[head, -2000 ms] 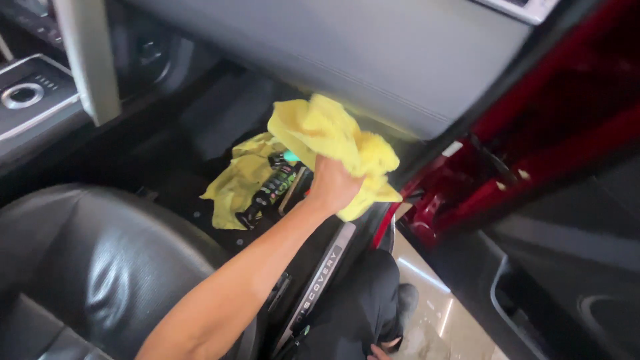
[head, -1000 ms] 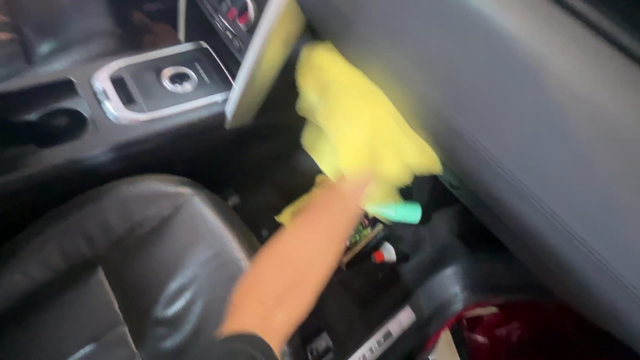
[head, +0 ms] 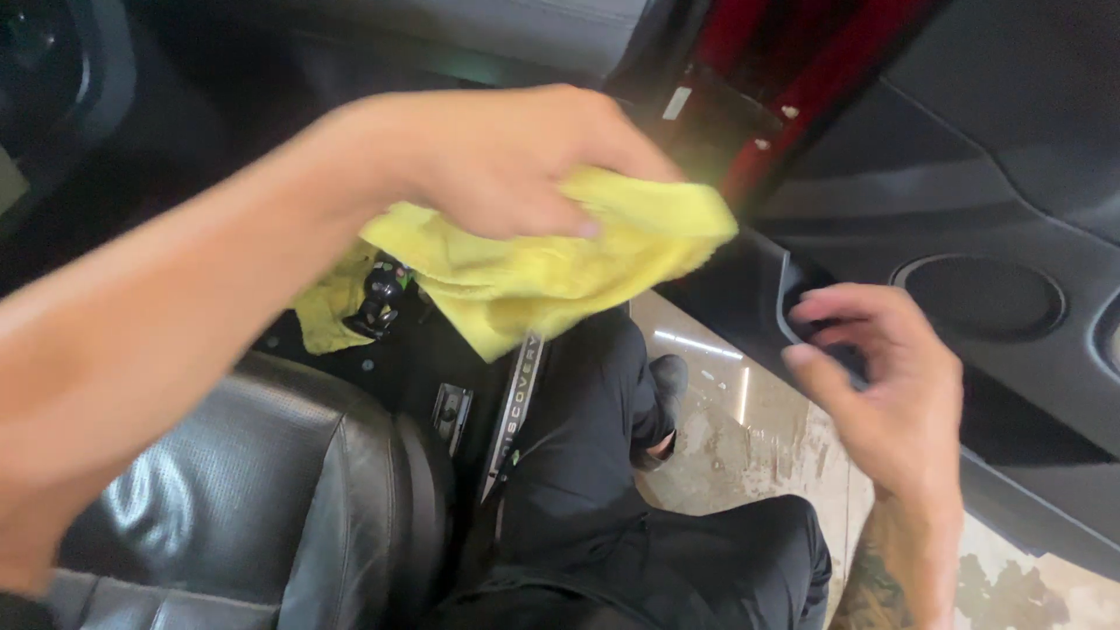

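Observation:
My left hand grips a yellow microfiber cloth, which hangs folded beneath its fingers above the door sill of a car. Beyond that wrist, a second yellow cloth lies in the footwell with a dark bottle on or beside it; my forearm and the held cloth partly cover both. At the right, my right hand has its fingers curled and apart, holding nothing, in front of the door panel's lower pocket. Whether it touches the panel I cannot tell.
A black leather seat fills the lower left. The sill plate runs beside my black-clad legs. The open door panel with its round speaker stands at the right. Below lies a wet, shiny floor.
My left hand has moved from the dashboard area to above the sill, still gripping the yellow cloth. My right hand has come into view by the door. The view has swung right.

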